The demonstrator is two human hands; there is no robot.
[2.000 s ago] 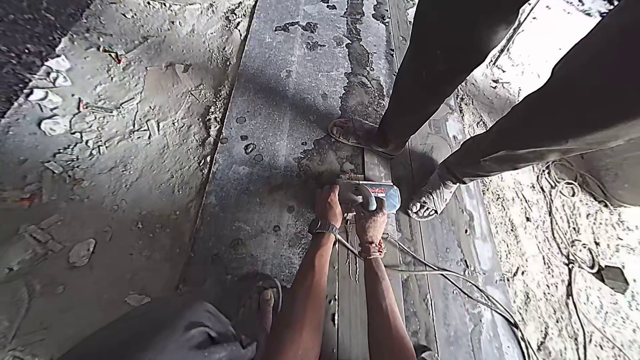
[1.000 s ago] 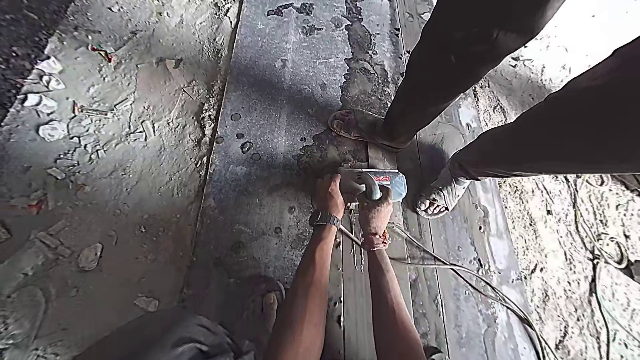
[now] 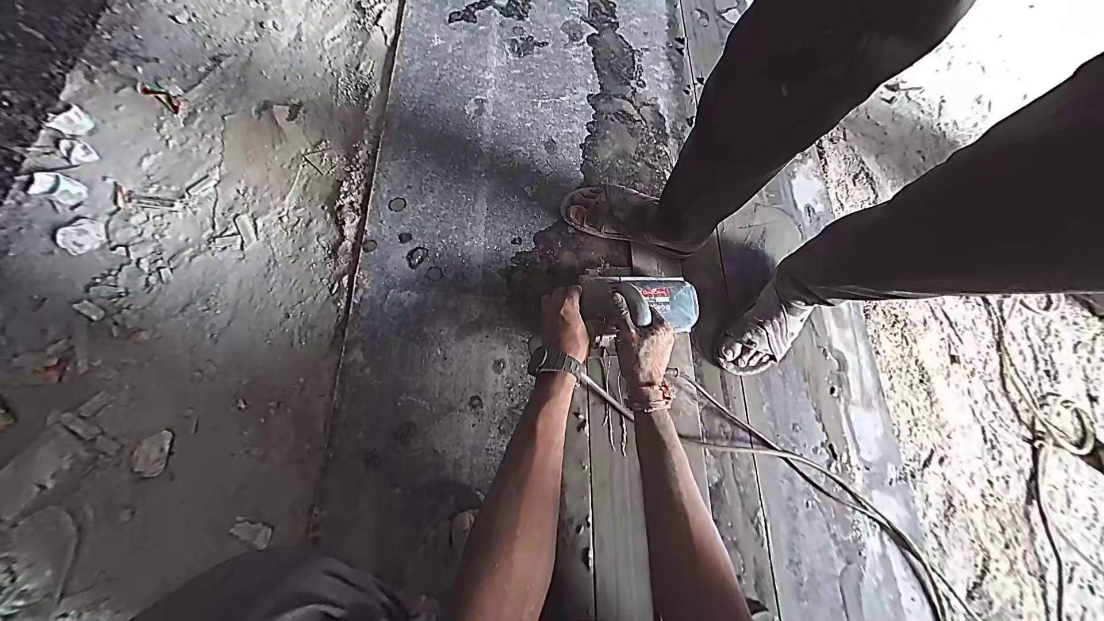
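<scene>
A corded power tool (image 3: 674, 304) with a blue-grey housing and a red label lies across a long narrow board (image 3: 617, 517); its exact kind I cannot tell. My right hand (image 3: 645, 345) is wrapped round its curved handle. At the tool's left end is my left hand (image 3: 565, 323), closed on its body, with the fingertips partly hidden. A watch (image 3: 556, 362) is on my left wrist and a bracelet on my right one. The cable (image 3: 819, 470) runs from near my wrists off to the lower right. Whatever the tool touches underneath is hidden.
Another person's sandalled feet stand just beyond the tool, one sandal (image 3: 617, 216) at the board's far end, the other (image 3: 763, 336) to the right. A large dark sheet (image 3: 448, 345) lies under the board's left side. Stone chips (image 3: 153, 454) litter the left ground; loose cable (image 3: 1039, 431) lies right.
Both hands stay on the tool throughout. My view has shifted somewhat. Nothing else has plainly changed.
</scene>
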